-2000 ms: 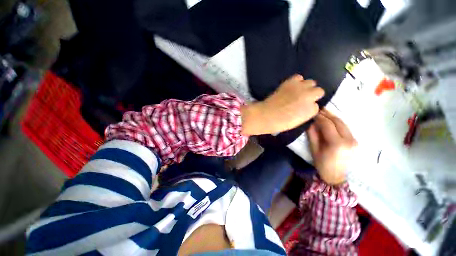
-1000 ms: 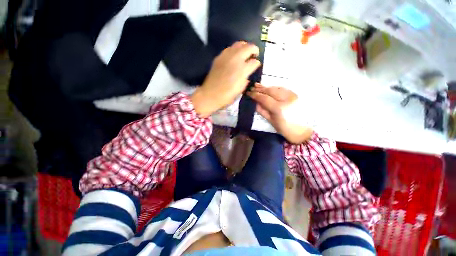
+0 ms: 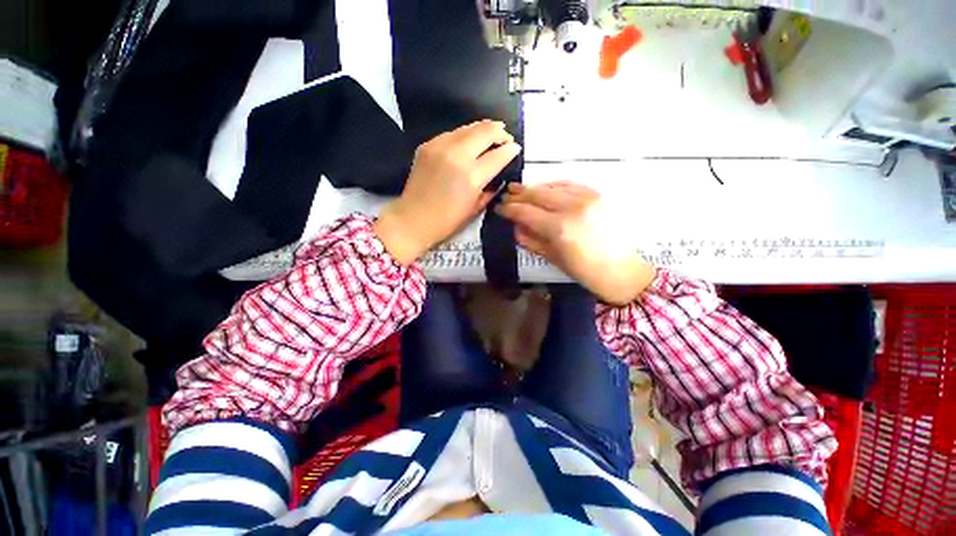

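A wide black fabric piece [image 3: 325, 136] lies over the left of the white table and hangs off its left side. A narrow black strip [image 3: 501, 251] runs from between my hands down over the table's front edge. My left hand [image 3: 446, 188] presses on the fabric with bent fingers and pinches its right edge. My right hand [image 3: 571, 236] holds the strip at its fingertips, close beside my left fingertips. The presser foot and needle area [image 3: 516, 73] is ahead of my hands, at the fabric's right edge. The fingertips' exact grip is partly hidden.
An orange-red tab [image 3: 618, 50] lies right of the needle area. Red-handled snips [image 3: 753, 68] lie further right. A printed ruler [image 3: 776, 249] runs along the front edge. A red lattice basket [image 3: 917, 403] stands below right. A loose dark thread [image 3: 715, 171] lies on the table.
The view has turned and steadied, bringing the needle area and ruler into clearer sight. My hands stay close together at the fabric edge, with the strip now hanging between them.
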